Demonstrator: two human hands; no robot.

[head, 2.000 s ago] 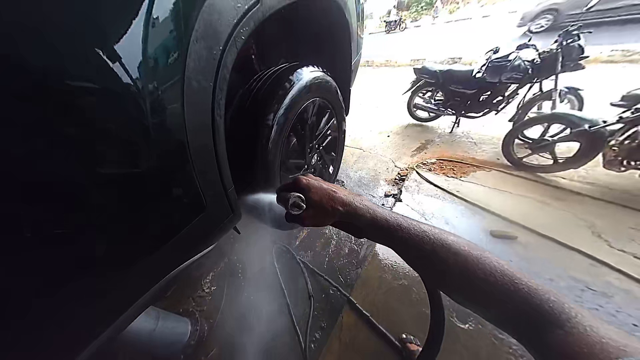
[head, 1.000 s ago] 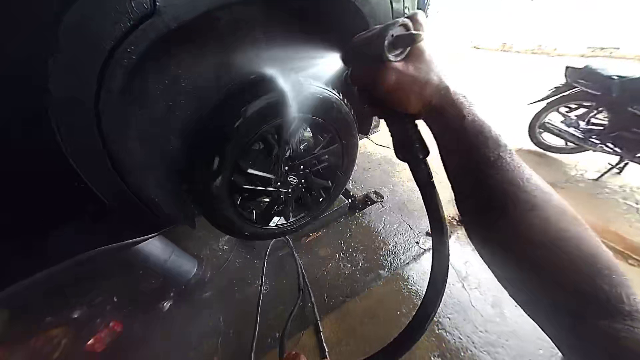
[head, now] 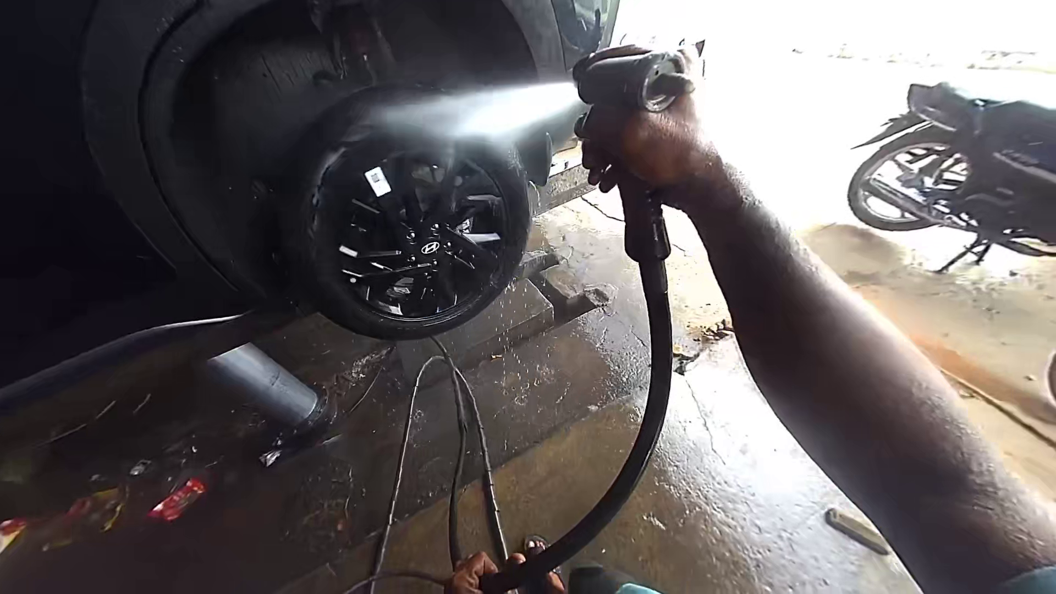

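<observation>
My right hand grips a black spray gun at the upper middle, its arm reaching up from the lower right. A white water jet leaves the gun leftward and strikes the top of the car's tyre, around a black alloy wheel with a Hyundai emblem. From the gun's handle a thick black hose curves down to the bottom edge. There my left hand is closed around the hose, partly cut off by the frame. Drops fall from the wheel, which hangs in the dark wheel arch.
Thin looped hoses lie on the wet floor below the wheel. A grey cylindrical post leans under the car at left, near red wrappers. A metal ramp or beam is behind the wheel. A parked motorcycle stands right.
The wheel was seen edge-on at first and now faces me more; the view has turned much. My right hand with the gun has risen. My left hand has come into view at the bottom.
</observation>
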